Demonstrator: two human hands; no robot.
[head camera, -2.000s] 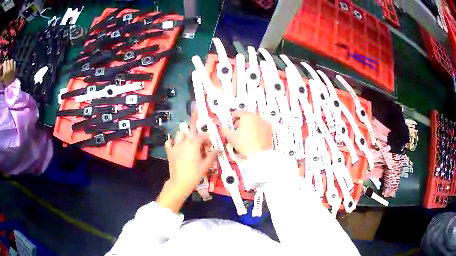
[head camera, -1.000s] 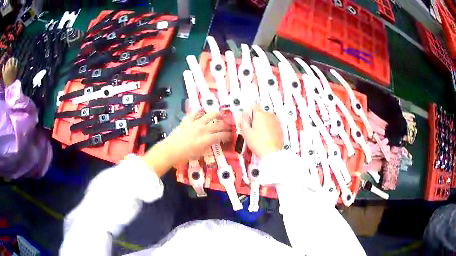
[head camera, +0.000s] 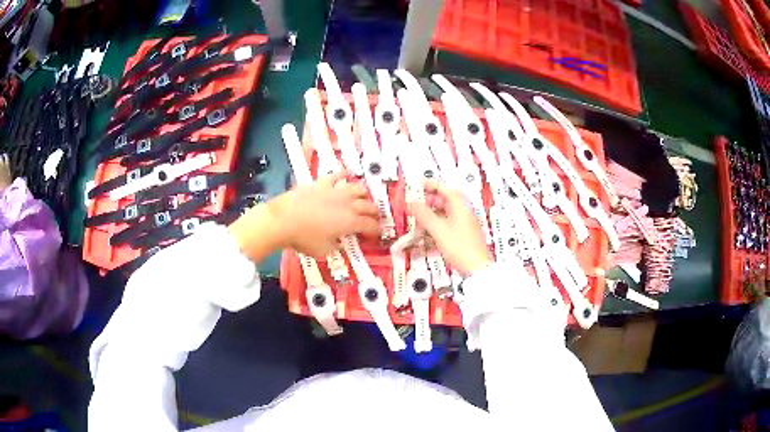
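White-strap watches (head camera: 431, 129) lie side by side across a red-orange compartment tray (head camera: 295, 295) in front of me. My left hand (head camera: 325, 218) is over the left part of the tray, palm down, with fingertips on or near the watches; whether it grips one is hidden. My right hand (head camera: 452, 226) is at the tray's middle, with thumb and fingertips pinched on a white strap (head camera: 409, 240). A pale pinkish watch (head camera: 320, 299) and white-strap watches (head camera: 371, 294) lie at the tray's near edge.
Black-strap watches (head camera: 197, 182) and one white one lie on a tray to the left. Loose pink straps (head camera: 658, 267) and black straps (head camera: 654, 173) lie right. A tray (head camera: 540, 42) with a blue item is behind. Another person's purple sleeve (head camera: 38, 261) shows at far left.
The view has shifted, so the trays sit further left and the right-hand tray higher. My left hand has come away from the near watches and lies flatter; my right hand stays near the middle.
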